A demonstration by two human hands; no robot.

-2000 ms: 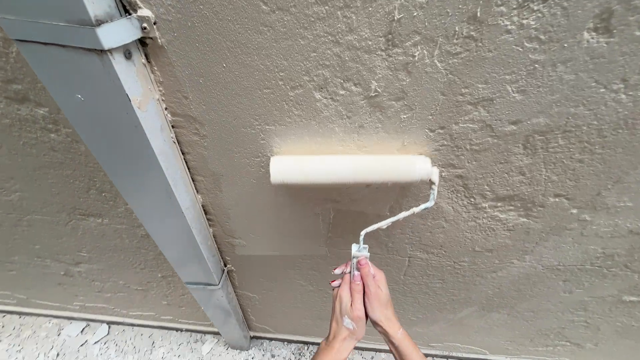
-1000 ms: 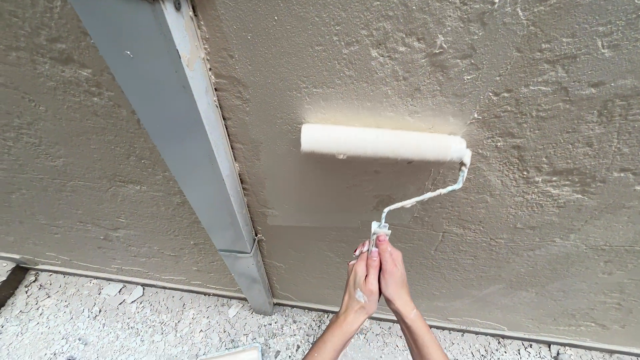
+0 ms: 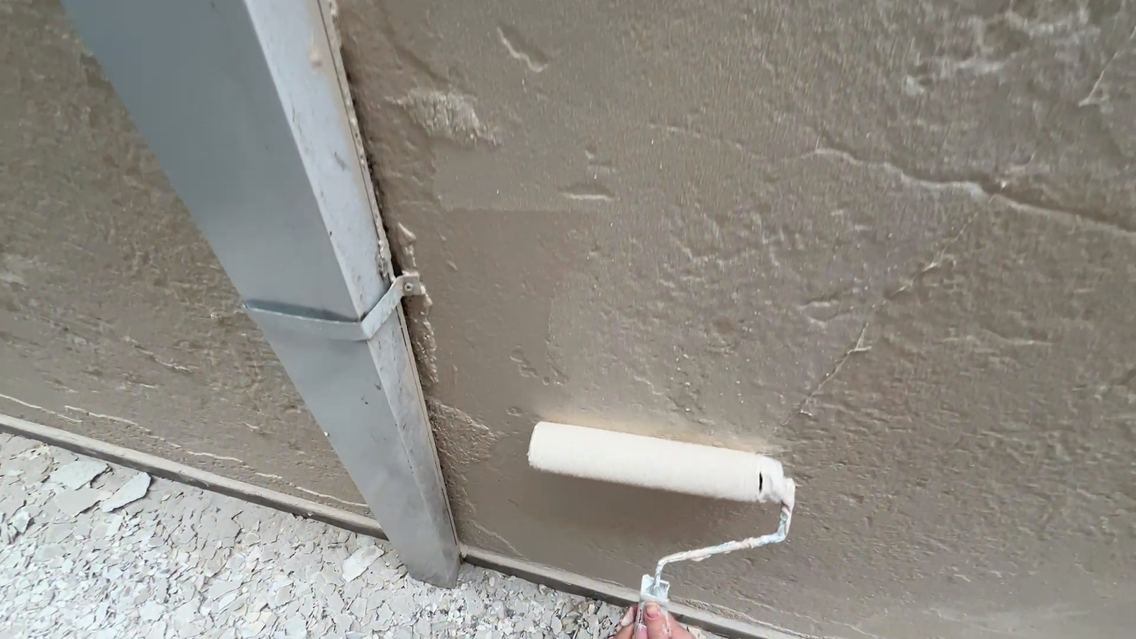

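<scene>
A paint roller (image 3: 657,460) with a long cream sleeve lies against the brown, rough-textured wall (image 3: 692,293), near its foot and right of a grey metal downpipe. Its bent wire frame, smeared with paint, runs down to a handle at the bottom edge. Fingers are closed around that handle; both hands are mostly cut off by the frame. My left hand (image 3: 626,624) shows only as fingertips at the handle's left side. My right hand (image 3: 664,621) has a thumb on the front of the handle. A smoother, darker patch of wall surrounds the area left of the sleeve.
The grey metal downpipe (image 3: 311,177) slants down to the ground, held by a strap bracket (image 3: 359,327) screwed to the wall. A narrow ledge (image 3: 204,484) edges the wall's foot. Pale flakes (image 3: 195,550) cover the ground. Cracks run across the wall at right.
The view has shifted, bringing the pipe bracket into sight. The hands and roller have moved down the wall, closer to its foot, and the forearms have left the picture.
</scene>
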